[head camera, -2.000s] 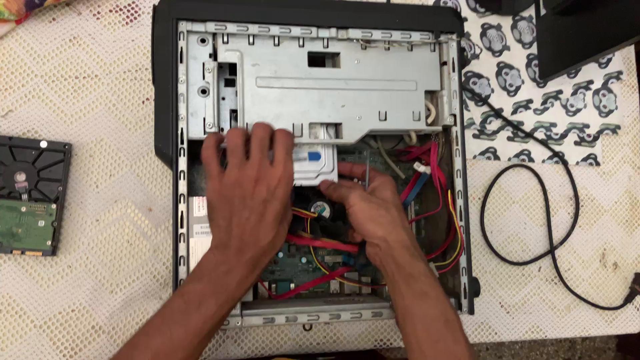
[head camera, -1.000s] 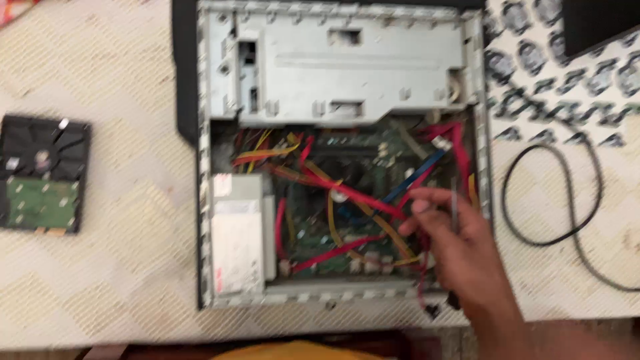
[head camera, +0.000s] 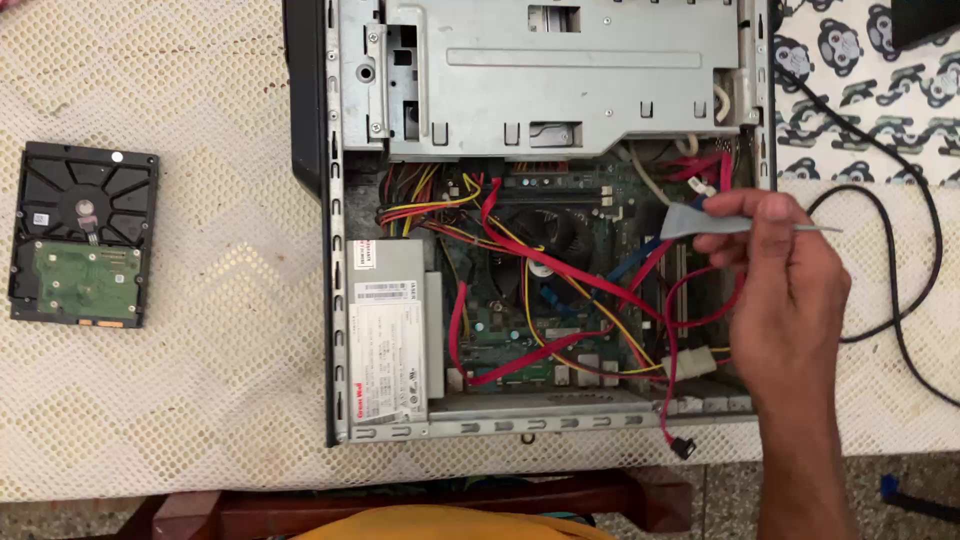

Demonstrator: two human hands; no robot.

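Note:
My right hand (head camera: 787, 277) grips a grey, flat, flared tool (head camera: 694, 223) with a thin shaft, over the right side of an open desktop computer case (head camera: 484, 429). My left hand is out of view. Inside the case are a green motherboard (head camera: 502, 319), a CPU fan (head camera: 544, 255), a power supply (head camera: 386, 337) at lower left, and a metal drive cage (head camera: 570, 82) across the top. Red SATA cables (head camera: 559, 262) and yellow wires cross the board. One red cable's black connector (head camera: 683, 448) hangs over the case's bottom edge, near a white connector (head camera: 688, 363).
A hard disk drive (head camera: 82, 232) lies circuit board up on the perforated tablecloth (head camera: 225, 315) to the left. A black cable (head camera: 892, 247) loops at the right, by a monkey-print cloth (head camera: 862, 90). A wooden chair (head camera: 247, 514) stands at the table's front edge.
Two seconds ago both hands were at a silver drive below the cage; my left hand has since left the view. My right hand stays at the right side with the tool. The view has shifted closer.

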